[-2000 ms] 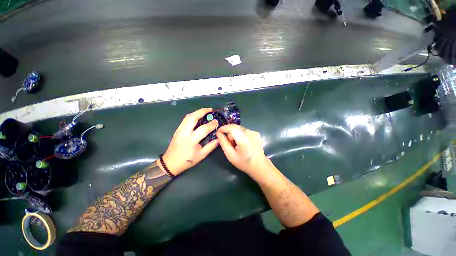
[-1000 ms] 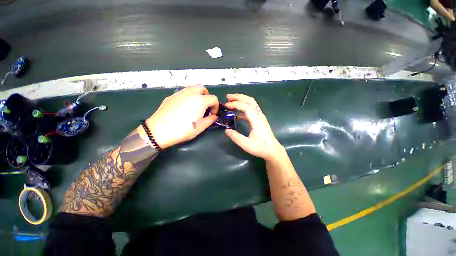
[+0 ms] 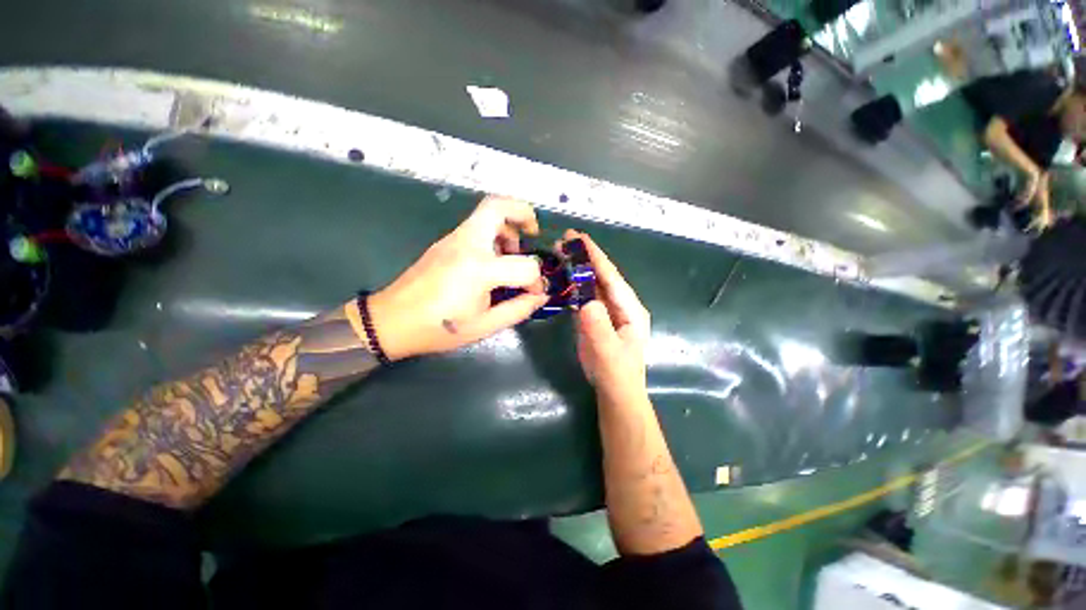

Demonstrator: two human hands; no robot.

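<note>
A black housing (image 3: 547, 266) is held between my hands over the green mat, near the white rail. A dark blue circuit board (image 3: 582, 284) shows at its right side, with thin red wires beside it. My left hand (image 3: 459, 286) grips the housing from the left, its fingertips at the wires. My right hand (image 3: 612, 312) is around the right side, fingers behind and thumb in front of the board. The fingers hide much of the housing, so how the board sits in it cannot be told.
Housings with hanging boards (image 3: 116, 224) stand at the left. The white rail (image 3: 417, 145) runs beyond my hands; the belt carries a white scrap (image 3: 488, 101) and black units (image 3: 776, 50). Black parts (image 3: 941, 353) lie at right. A person (image 3: 1022, 119) is at upper right.
The view has turned, so the rail now slopes down to the right and a person has come into view. My hands are closer together, with red wires and the board's edge now showing between them.
</note>
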